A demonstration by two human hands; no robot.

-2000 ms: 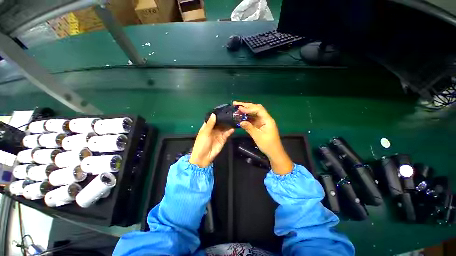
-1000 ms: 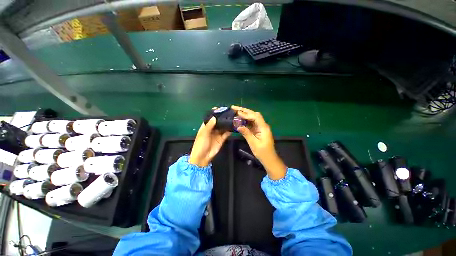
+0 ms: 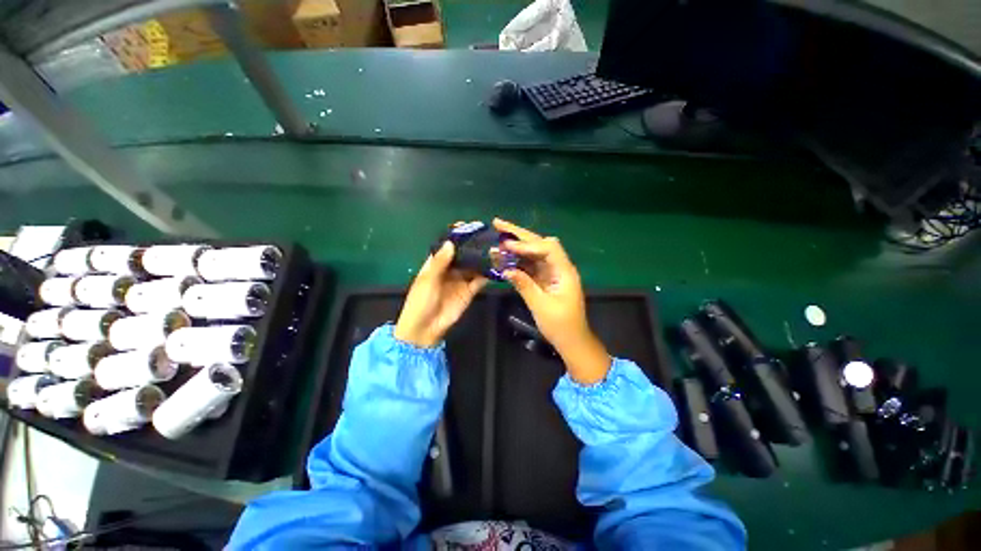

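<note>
A black cylindrical unit [image 3: 473, 250] is held between my two hands above the far edge of the black divided tray [image 3: 489, 431]. A pale label shows on its upper side and its shiny end points right. My left hand [image 3: 437, 293] grips the left end and the underside. My right hand [image 3: 551, 282] has its fingers around the shiny right end. Two more black units lie in the tray, one in each compartment, partly hidden by my arms.
Rows of white cylindrical units [image 3: 211, 344] fill a black stacked tray at left, one lying askew. Many black units [image 3: 753, 404] lie at right, with a pale disc [image 3: 814, 315] beyond them. Keyboard [image 3: 586, 95], mouse [image 3: 505, 97] and dark monitor [image 3: 710, 54] stand behind. A metal frame crosses the upper left.
The pale label on the held unit, hardly visible at first, now faces up. Both hands keep their hold, and the view has shifted slightly.
</note>
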